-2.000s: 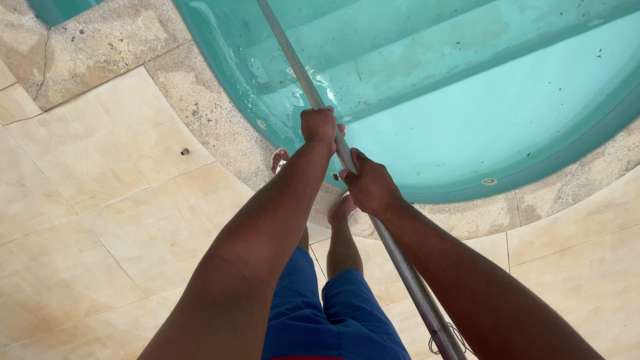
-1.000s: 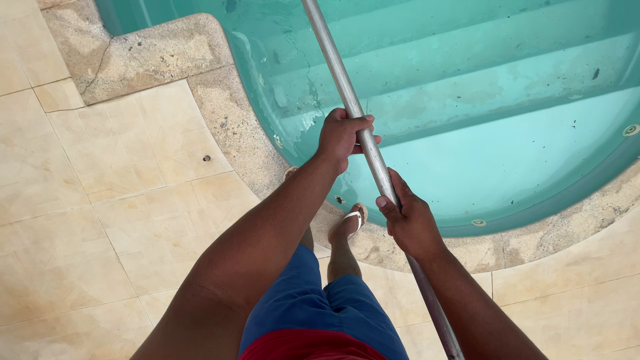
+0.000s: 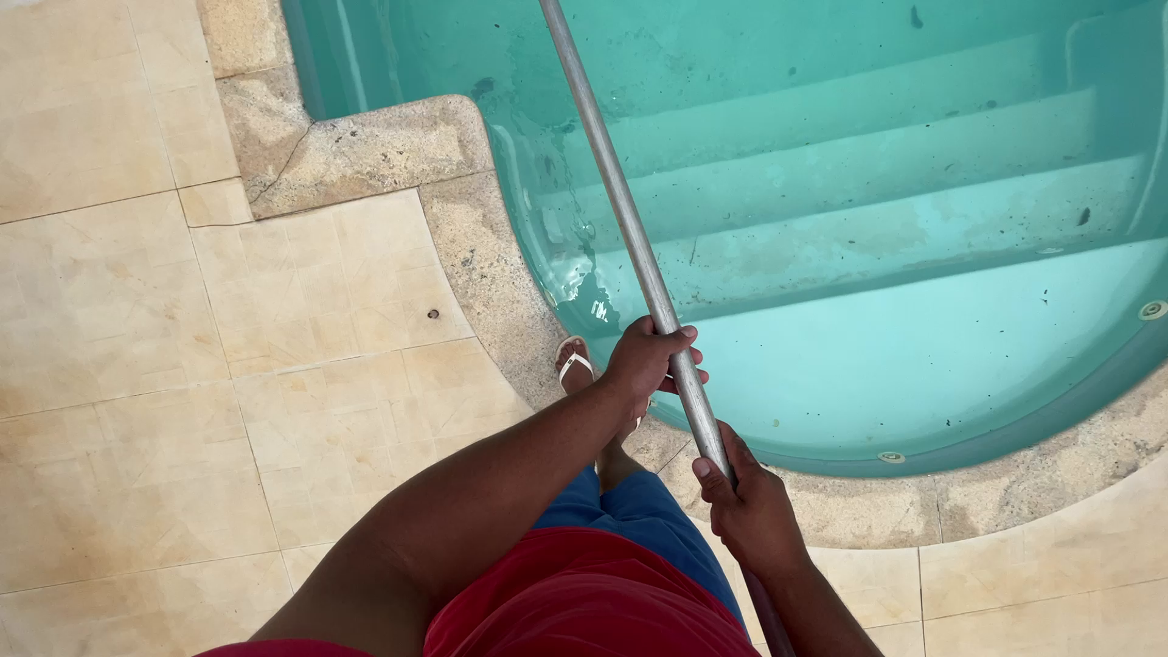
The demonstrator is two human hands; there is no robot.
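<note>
A long metal pole (image 3: 625, 196) runs from the top of the view, over the pool water, down past my body at the lower right. My left hand (image 3: 655, 358) grips it in front of me, thumb across the top and fingertips showing on its far side. Closer to my body, my right hand (image 3: 746, 497) is wrapped round the lower part of the same pole. The pole's far end lies outside the view, and its near end is hidden or cut off at the bottom.
Underwater steps (image 3: 849, 210) with dark specks cross the pool. A rough stone coping (image 3: 484, 237) curves round its edge, cracked near the corner. My foot in a white flip-flop (image 3: 576, 363) stands at that edge. Pale floor tiles (image 3: 328, 438) lie beside the coping.
The hands are a little farther apart on the pole than two seconds ago, both still around it. The view has shifted, showing more of the pool's stone corner and the red shirt.
</note>
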